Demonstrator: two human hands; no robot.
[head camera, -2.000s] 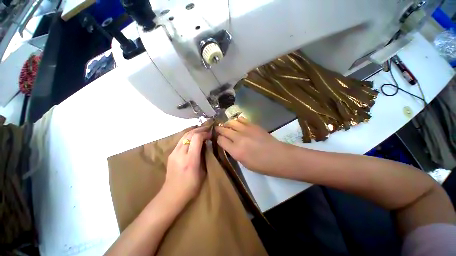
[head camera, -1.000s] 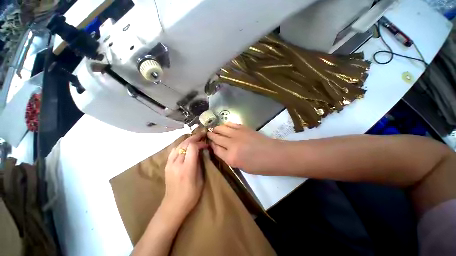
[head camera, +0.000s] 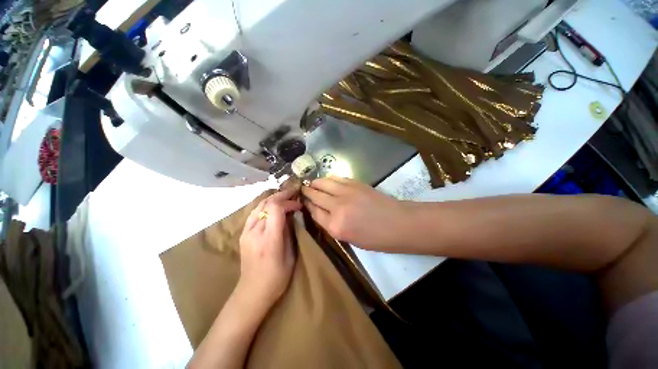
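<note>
A tan fabric panel (head camera: 209, 268) lies on the white table and hangs over its front edge. My left hand (head camera: 268, 241), with a ring, holds the panel's upper edge just in front of the presser foot (head camera: 283, 178). A dark brown zipper (head camera: 346, 265) with a gold line of teeth runs down along the panel's right edge. My right hand (head camera: 346, 212) pinches the zipper's upper end and the cloth edge beside the needle area. Its fingertips are close to my left fingertips. The needle tip and the exact grip under the fingers are hard to see.
The white sewing machine (head camera: 317, 43) spans the top. A zipper pile (head camera: 447, 108) lies on the bed at right. A dark and red tool (head camera: 581, 47), a black cord (head camera: 561, 79) and a yellow-green disc (head camera: 597, 109) lie at far right. Brown cloth (head camera: 36, 288) hangs at left.
The view has shifted since the first frame, so the machine head shows further left and more from the side. Both hands keep their hold at the needle, with hardly any movement.
</note>
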